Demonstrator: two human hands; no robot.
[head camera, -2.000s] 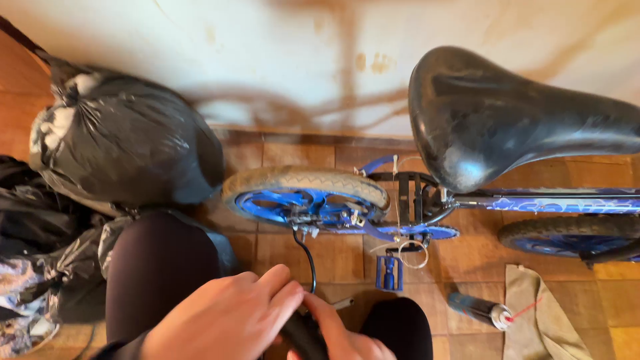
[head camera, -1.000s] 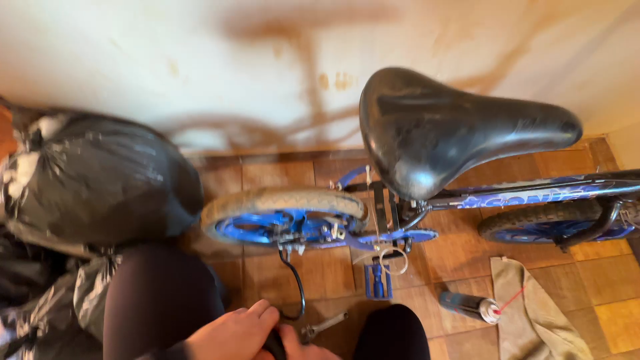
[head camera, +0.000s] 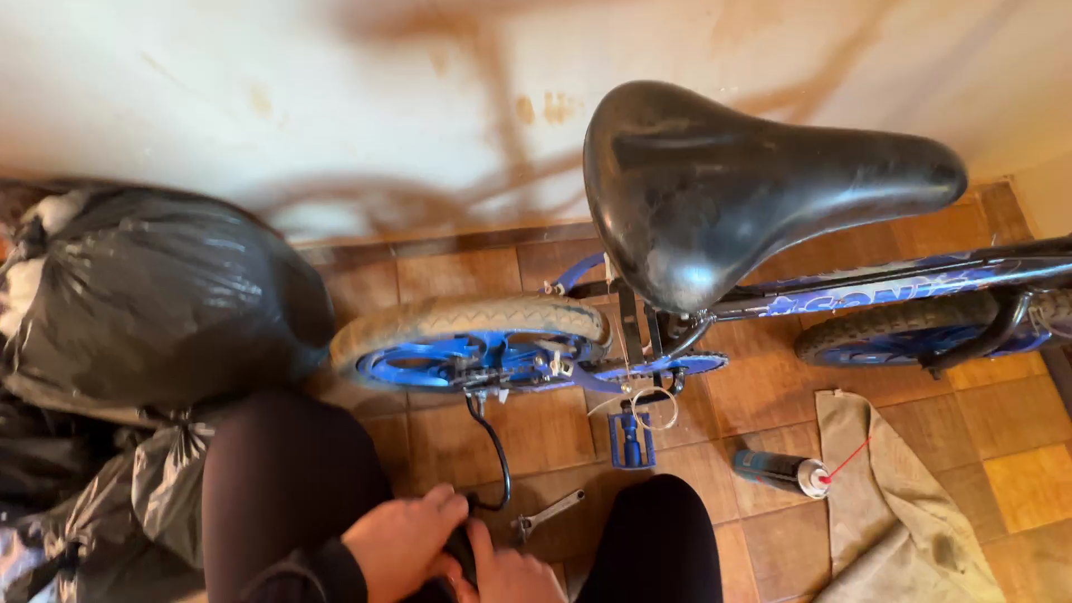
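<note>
At the bottom of the view, my left hand (head camera: 406, 540) and my right hand (head camera: 511, 569) close around a black cylindrical object (head camera: 459, 548), mostly hidden by my fingers. A black hose or cable (head camera: 501, 456) curves from its upper end toward the hub of the rear wheel (head camera: 477, 335) of a small bicycle, which has blue spokes and a dusty tire. Right of the wheel are the black saddle (head camera: 712, 184), a blue pedal (head camera: 632, 440) and a loose loop of thin cable (head camera: 655, 408). An adjustable wrench (head camera: 548, 513) lies on the floor beside my right hand.
A spray can (head camera: 779, 473) with a red straw lies against a tan cloth (head camera: 888, 494) on the tiled floor. Black plastic bags (head camera: 167, 293) are heaped at left. The front wheel (head camera: 871, 335) is at right, and a pale wall (head camera: 377, 100) rises behind the bicycle.
My hands stay together on the black object, and the wrench beside them shows more fully than two seconds ago. The view has shifted somewhat.
</note>
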